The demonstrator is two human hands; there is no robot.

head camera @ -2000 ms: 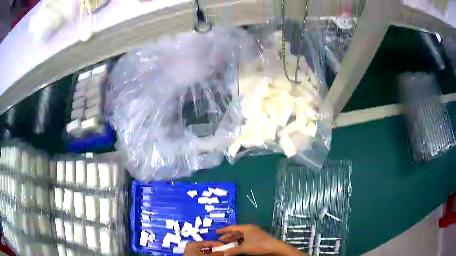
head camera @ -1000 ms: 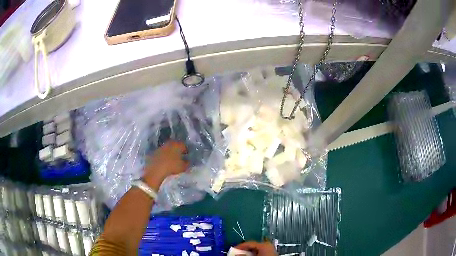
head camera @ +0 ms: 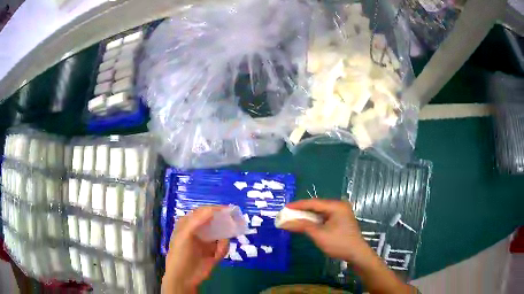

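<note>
My left hand (head camera: 195, 244) holds a translucent whitish sleeve (head camera: 225, 223) over the left part of the blue parts tray (head camera: 230, 179), its open end facing right. My right hand (head camera: 336, 232) grips a white housing (head camera: 296, 217) between thumb and fingers at the tray's right edge, its end pointing left. The sleeve and housing are apart. Small white inserts (head camera: 261, 194) lie scattered on the blue tray; some are hidden by my hands.
A large clear bag (head camera: 201, 86) and a bag of cream housings (head camera: 350, 95) lie behind. A ribbed clear tray with rods (head camera: 388, 192) is at right. Finished-unit trays (head camera: 106, 186) stand at left. Two thin pins (head camera: 312, 191) lie between the trays. Spare blister trays (head camera: 510, 123) are far right.
My left hand has come back from the large clear bag with the sleeve. My right hand has moved up with the white housing. The view has tilted down.
</note>
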